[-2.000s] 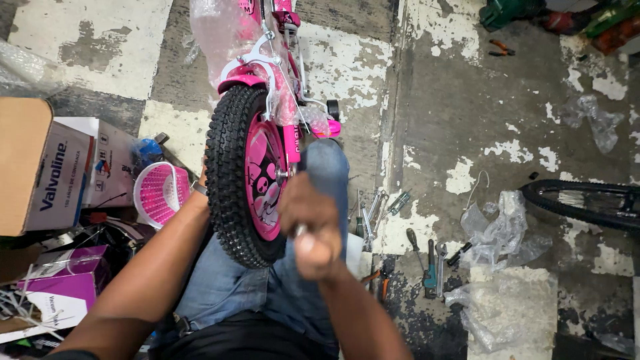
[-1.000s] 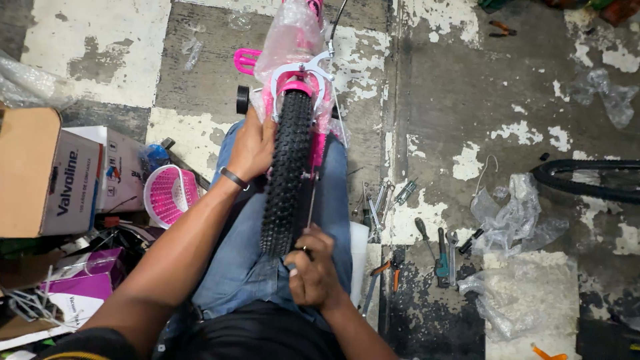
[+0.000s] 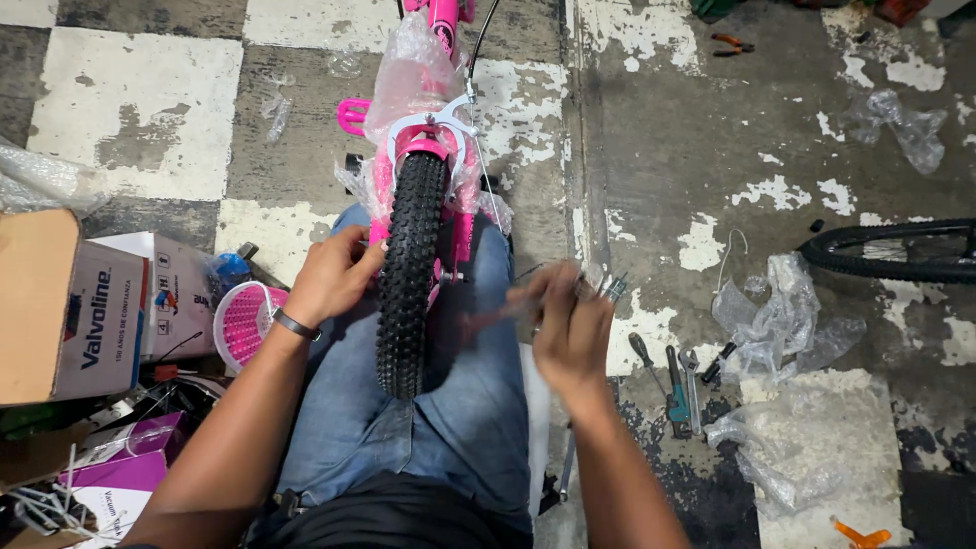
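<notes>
The knobby black tyre (image 3: pixel 412 282) of a pink child's bicycle stands upright between my thighs. A white brake caliper (image 3: pixel 431 120) arches over its top, and the pink fork (image 3: pixel 463 236) is partly wrapped in clear plastic. My left hand (image 3: pixel 339 271) rests at the tyre's left side, thumb and fingers against the fork leg there. To the right of the wheel, above my thigh, my right hand (image 3: pixel 568 320) is blurred by motion. A thin, blurred reddish streak reaches from its fingers toward the wheel; what it is, and whether it is held, I cannot tell.
Right of my legs, a screwdriver (image 3: pixel 642 351), a pipe wrench (image 3: pixel 675 396) and an adjustable wrench (image 3: pixel 692 389) lie on the floor near bubble wrap (image 3: pixel 778 313). Another tyre (image 3: pixel 892 252) lies farther right. At left are cardboard boxes (image 3: pixel 103 320) and a pink basket (image 3: pixel 244 320).
The wheel, angled with its pink side showing two seconds ago, now points straight toward me. My right hand has moved from beside the tyre out to the right since one second ago.
</notes>
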